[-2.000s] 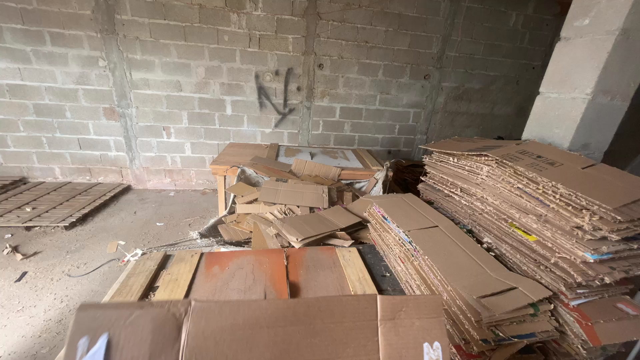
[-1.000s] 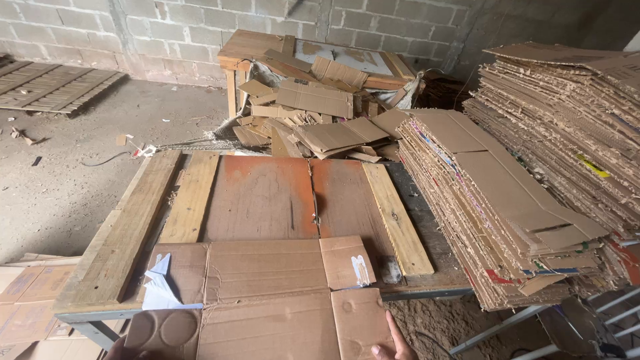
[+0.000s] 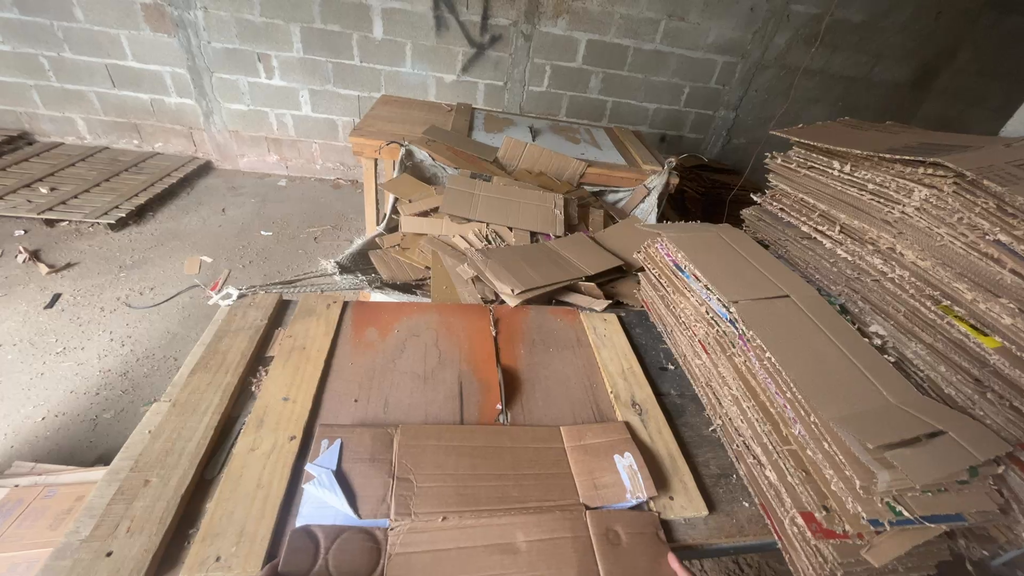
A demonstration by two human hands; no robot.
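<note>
A flattened cardboard box [image 3: 484,472] with creased flaps and torn white paper lies on a wooden worktable [image 3: 424,368], running off the bottom of the head view. Only a fingertip of my right hand [image 3: 678,565] shows, at the cardboard's lower right edge; whether it grips is hidden. At the lower left corner a sliver of my left hand [image 3: 270,569] appears beside the flap with round dents, its fingers out of sight. Pale wood planks [image 3: 272,432] run along the table's left side, and another plank [image 3: 644,412] lies right of the orange-stained panel.
Tall stacks of flattened cardboard [image 3: 832,360] rise at the right. Behind the table, loose cardboard pieces [image 3: 504,204] fill a white woven sack [image 3: 660,192] by a second wooden table [image 3: 400,120]. A slatted wooden panel [image 3: 96,180] lies on the floor at left, near a block wall [image 3: 320,72].
The flattened box, lifted across the front of the view two seconds ago, now lies on the worktable. My right hand showed several fingers at its edge one second ago; now one fingertip shows.
</note>
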